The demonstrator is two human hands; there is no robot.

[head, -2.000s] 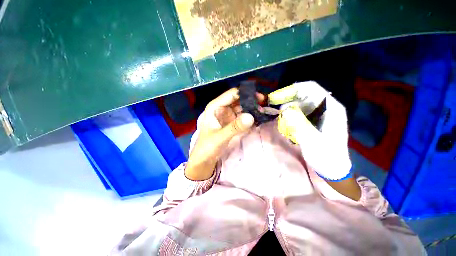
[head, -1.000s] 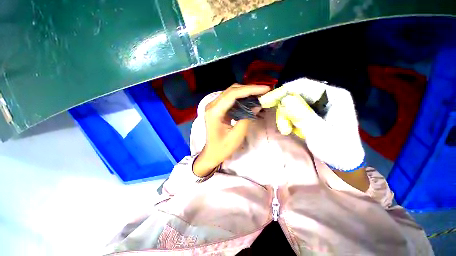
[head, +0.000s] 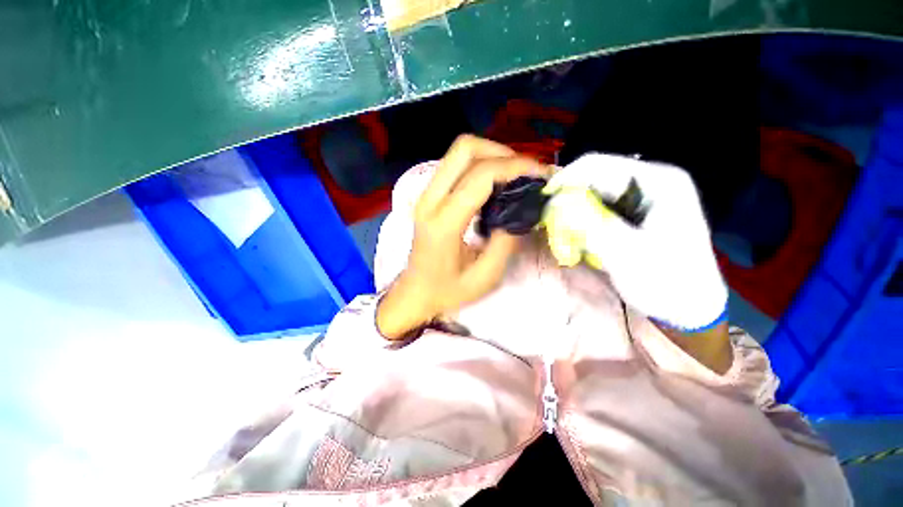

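A small black part (head: pixel 514 205) is held in front of my chest, just below the bench edge. My bare left hand (head: pixel 457 233) grips it between thumb and fingers. My right hand (head: pixel 634 233) wears a white knit glove with yellow fingertips and a blue cuff edge. Its fingertips are closed at the right end of the black part. Another dark piece (head: pixel 628 202) shows within the gloved right hand; what it is cannot be told. The fingers hide some of the black part.
A green bench (head: pixel 178 89) spans the top, with the edge of a tan pad (head: pixel 421 10) on it. A blue bin (head: pixel 262 257) holding a white sheet stands lower left. Red stools (head: pixel 792 213) and another blue bin (head: pixel 856 297) are at right.
The bench and pad have shifted up in view. The black part has turned in my left hand and now looks like a compact clump. My gloved fingertips have closed in against it.
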